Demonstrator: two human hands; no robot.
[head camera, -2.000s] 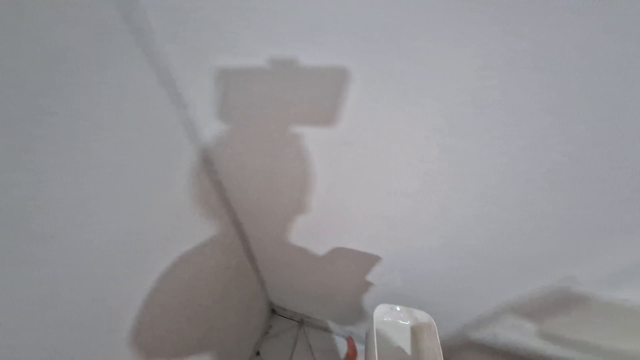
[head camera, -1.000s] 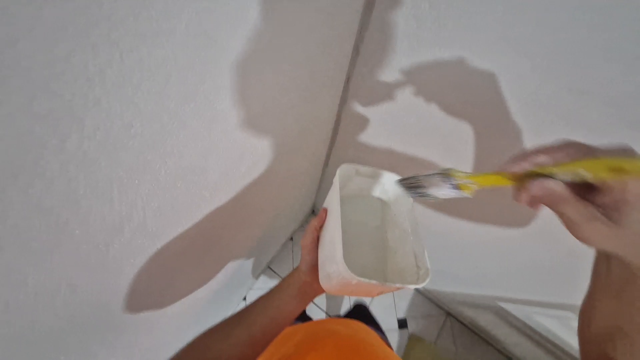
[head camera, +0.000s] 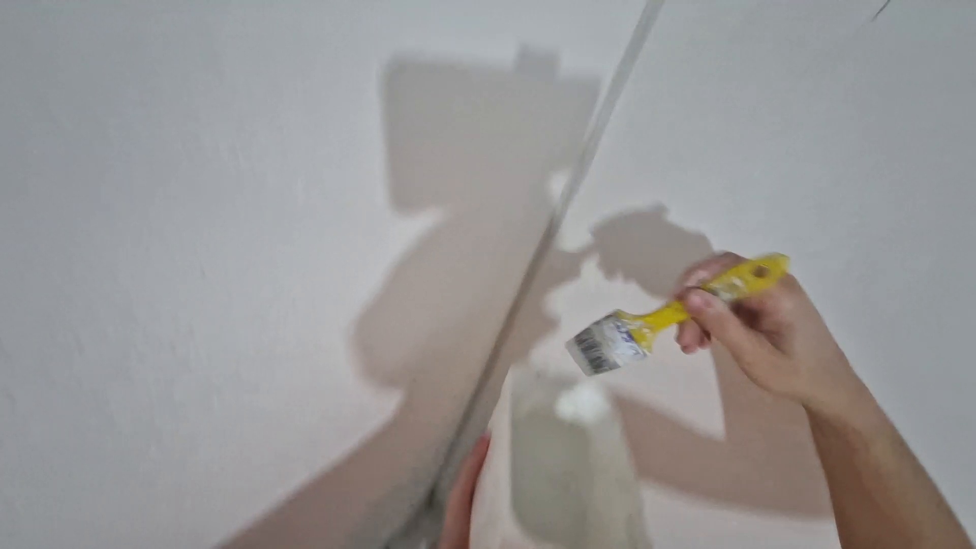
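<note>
My right hand (head camera: 751, 328) grips the yellow handle of a flat paintbrush (head camera: 671, 316), whose paint-smeared bristles point left and down. The bristle end is just above a white plastic tub (head camera: 629, 496) at the bottom centre, apart from its rim. Pale paint or a similar liquid lies in the tub, with a white patch near the far rim. My left hand (head camera: 463, 496) holds the tub's left side; only some fingers show, and the rest is below the frame's edge.
Two pale walls, the left one (head camera: 191, 229) and the right one (head camera: 839, 152), meet in a corner (head camera: 526, 282) that runs slantwise down the view. Shadows of the person and arms fall across both. A thin dark mark (head camera: 881, 9) is on the right wall near the top.
The paintbrush was at the tub's inner wall one second ago; now it is lifted above the rim, tilted differently. The view has swung up toward the corner, so the floor and feet no longer show.
</note>
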